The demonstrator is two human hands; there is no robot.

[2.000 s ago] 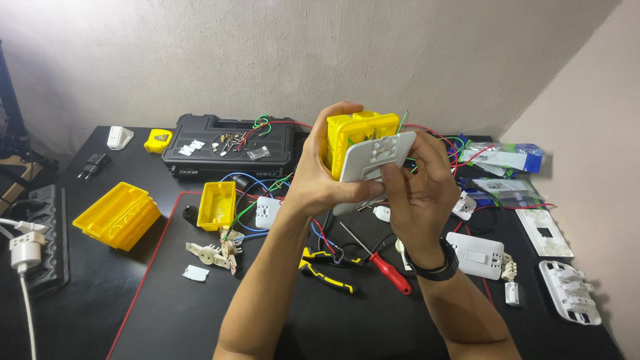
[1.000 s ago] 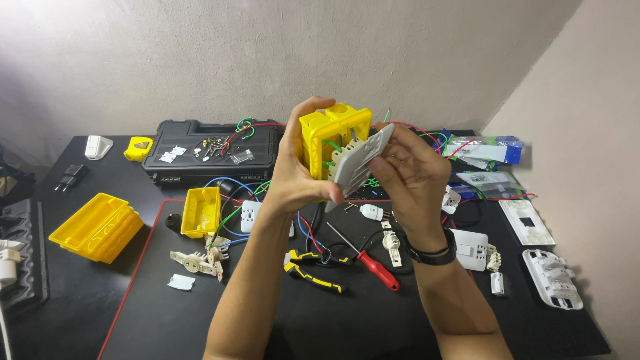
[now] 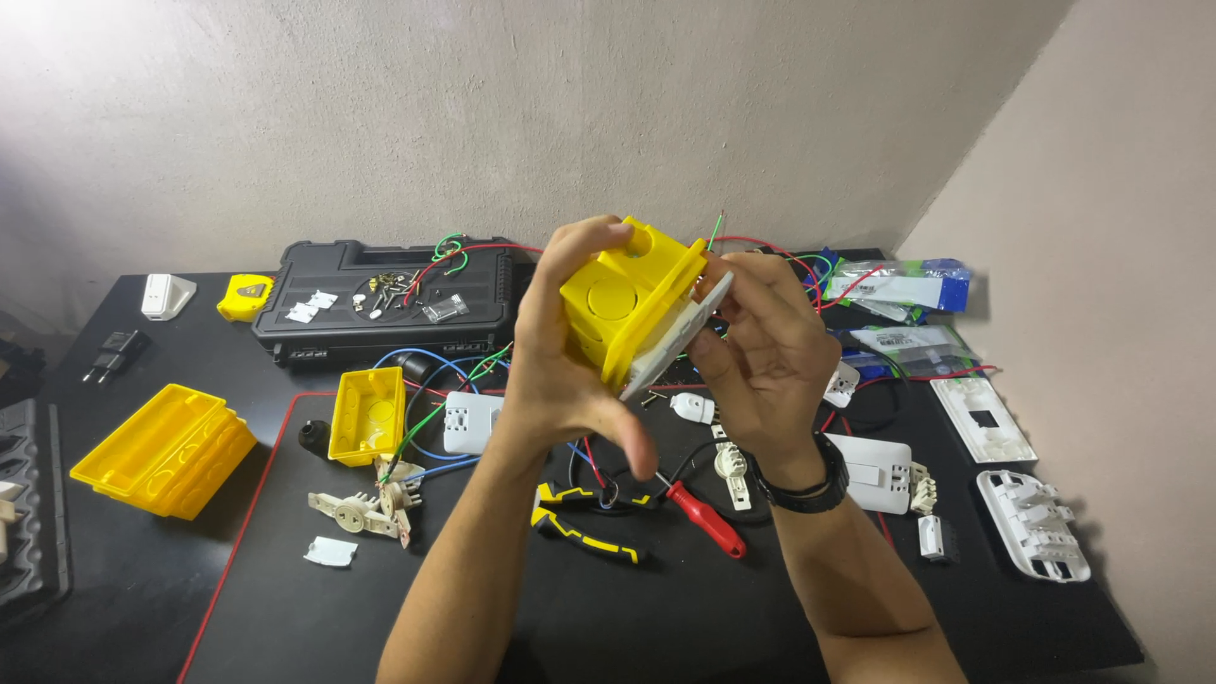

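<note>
My left hand (image 3: 560,351) grips a yellow plastic electrical box (image 3: 617,294) from its left side, thumb pointing down and right. The box is tilted, its rim facing lower right. Against that rim lies a white faceplate (image 3: 676,334), close to it at the lower end and with a gap at the upper end. My right hand (image 3: 769,351) holds the faceplate's right edge between thumb and fingers. A green wire end (image 3: 717,226) sticks up behind the box rim. The inside of the box is hidden from this side.
Below the hands lie a red-handled screwdriver (image 3: 705,518) and yellow-black pliers (image 3: 589,537). At left are a smaller yellow box (image 3: 367,416), stacked yellow boxes (image 3: 161,451) and a black tool case (image 3: 380,328) bearing screws. White switch plates (image 3: 983,418) and plastic packets (image 3: 898,285) are at right.
The box and faceplate have turned, so the box's outer side now shows instead of its inside. The faceplate's lower end has come closer to the rim than one second ago.
</note>
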